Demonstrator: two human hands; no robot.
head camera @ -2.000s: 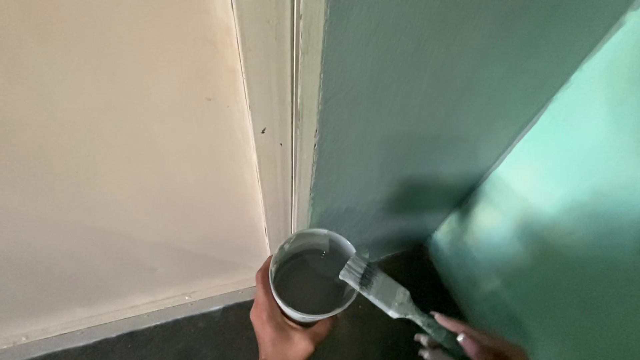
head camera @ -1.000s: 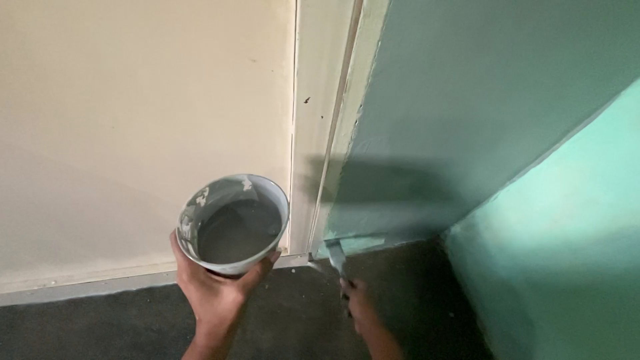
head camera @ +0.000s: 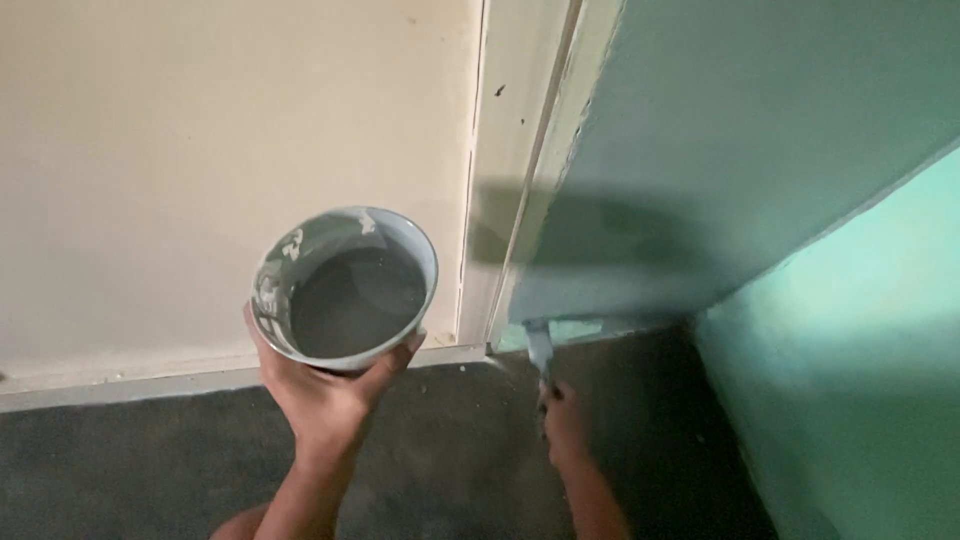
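Note:
My left hand (head camera: 330, 397) holds a round tub (head camera: 420, 247) from below, tilted so that the dark grey paint (head camera: 360, 300) inside shows. Pale smears streak its inner wall. Lower right of the tub, my right hand (head camera: 566, 424) is closed around the handle of a paintbrush (head camera: 540, 349). The bristles touch the bottom of the grey-green wall (head camera: 675, 150), just above the floor. A light green strip (head camera: 581, 330) shows along the wall's base beside the brush. The fingers of my right hand are slightly blurred.
A cream door panel (head camera: 225, 150) fills the left, beside an off-white door frame (head camera: 517, 105) with chipped edges. A pale sill (head camera: 150, 386) runs under the panel. The floor (head camera: 187, 465) is dark. A bright green wall (head camera: 862, 322) meets the grey-green one at the right corner.
Two seconds ago the brush was at the tub's rim; since then my right hand has taken it down to the wall's base. The tub has moved left, away from the brush.

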